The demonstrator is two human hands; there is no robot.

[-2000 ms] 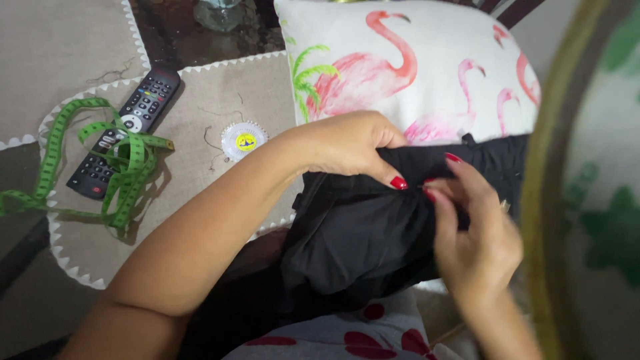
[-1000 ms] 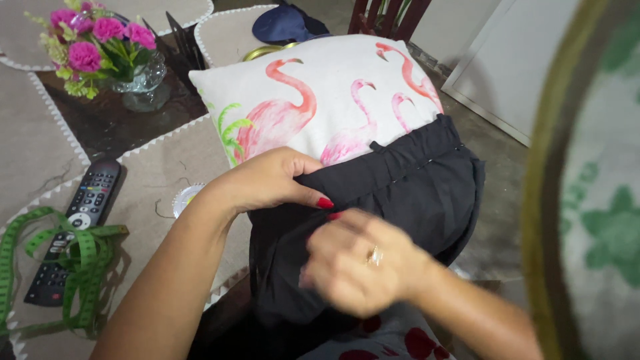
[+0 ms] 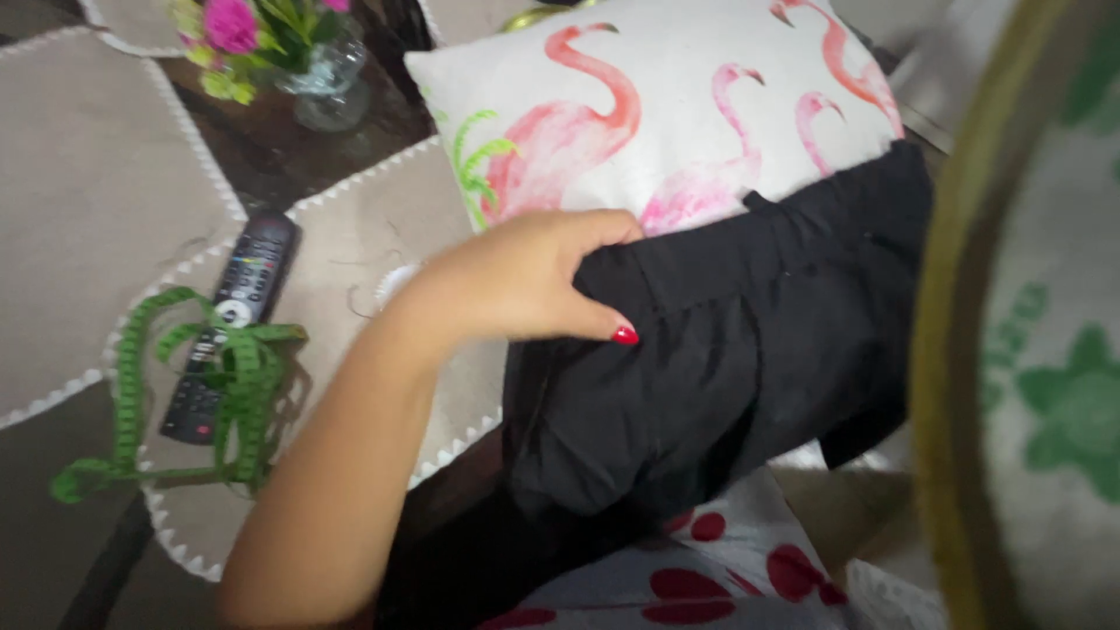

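Note:
A black cloth garment (image 3: 700, 350) with a waistband and a small loop lies across a white cushion (image 3: 700, 114) printed with flamingos. My left hand (image 3: 542, 280) grips the waistband's left end, its red-nailed thumb on top and the fingers hidden behind the cloth. The garment's lower part hangs over fabric with red spots. My right hand is out of sight. Partly hidden behind my left wrist, a small round white object (image 3: 395, 282) lies on a beige placemat.
A green measuring tape (image 3: 249, 394) lies tangled over a black remote control (image 3: 267, 254) on scallop-edged beige placemats (image 3: 87, 210). Behind them stands a glass vase (image 3: 332, 96) of flowers. A blurred round rim (image 3: 954, 315) with green-patterned white material fills the right edge. Loose threads lie nearby.
My right hand, at the garment in both earlier frames, has left the view. My left hand stays on the waistband.

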